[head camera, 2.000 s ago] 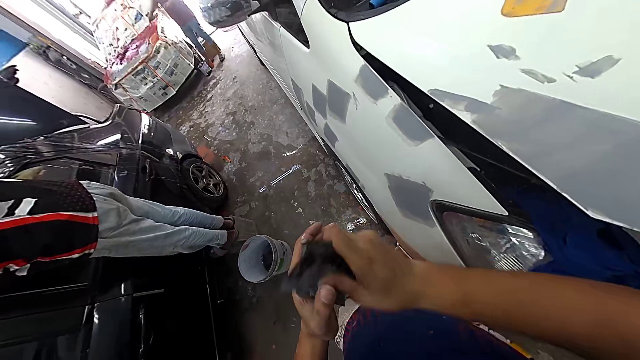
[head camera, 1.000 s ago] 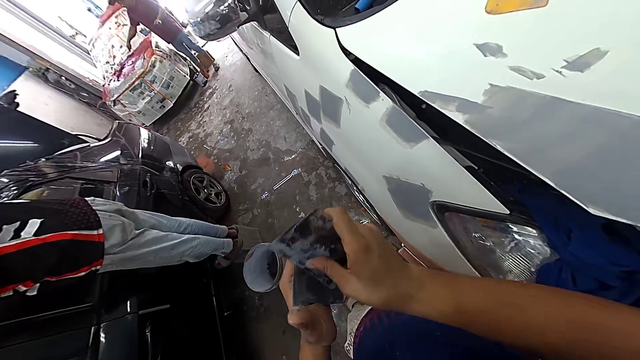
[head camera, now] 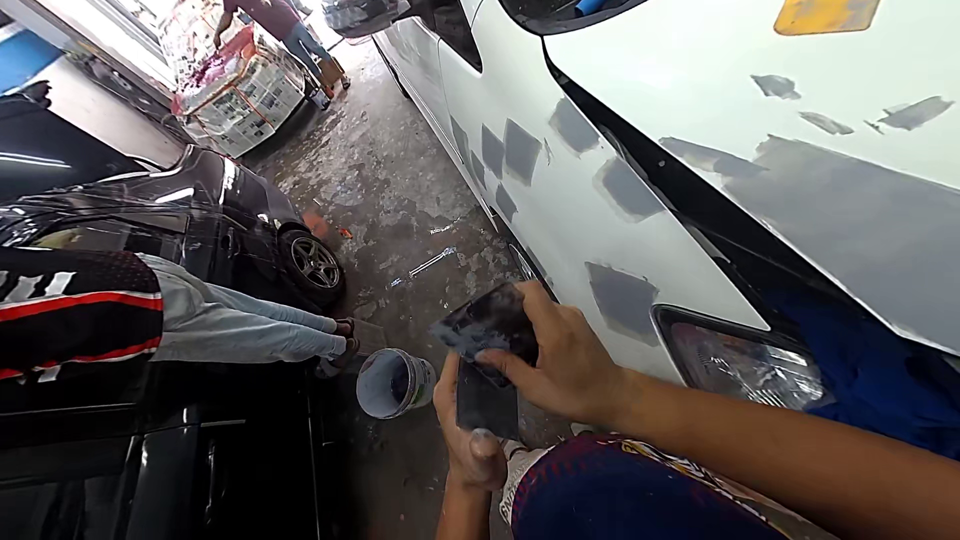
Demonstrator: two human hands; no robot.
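Note:
My right hand [head camera: 566, 360] reaches in from the right, its fingers and thumb gripping a dark flat sheet [head camera: 487, 326] with pale smears, which looks like sandpaper. Just below, my left hand [head camera: 469, 442] holds a dark grey rectangular piece [head camera: 487, 401], whose material I cannot tell; its upper end is hidden behind the sheet. A white plastic bucket [head camera: 395, 382] stands on the floor left of my hands. Beside them is a white car's fender [head camera: 540, 202] with several grey patches, one large patch [head camera: 621, 300] lying near the headlight [head camera: 742, 364].
A person in light jeans [head camera: 240, 322] is at the left by a dark car [head camera: 217, 195]. Another person [head camera: 300, 37] stands near a car covered with printed paper [head camera: 240, 112]. The floor [head camera: 382, 165] looks wet. Blue cloth [head camera: 870, 375] lies beside the headlight.
Two seconds ago my hands were close together around the dark material. Now the sheet and the rectangular piece show separately, one in each hand.

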